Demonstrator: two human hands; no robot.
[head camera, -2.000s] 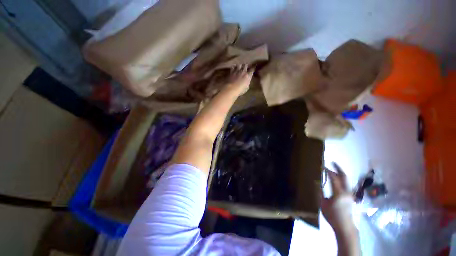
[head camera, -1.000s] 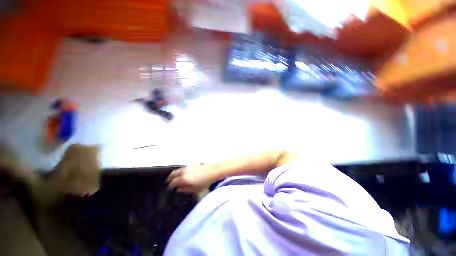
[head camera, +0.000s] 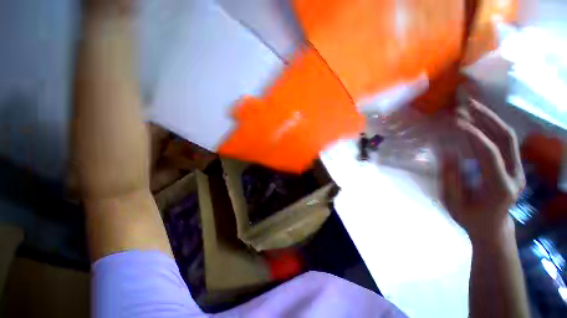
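A large orange folding carton (head camera: 379, 43), blurred, spans the top middle, with an angular flap hanging over the table edge. A broad white-grey panel or sheet (head camera: 205, 81) lies to its left; I cannot tell whether they are joined. My left forearm reaches up the left side to the top edge, where my left hand is cut off. My right hand (head camera: 482, 171) is blurred at the right, palm inward and fingers curved, close to the carton's lower right part. Blur hides whether it touches or holds anything.
Open brown cartons (head camera: 286, 217) with dark wrapped goods stand below the table's left edge. A small dark device with cable (head camera: 370, 144) lies on the white table (head camera: 404, 230) beside clear plastic. Shiny dark trays show at the right edge, a red-orange thing below the cartons.
The view has swung back from the table towards the cartons at left. The orange carton and pale panel now fill the upper middle. My left forearm is raised; my right hand is at the right.
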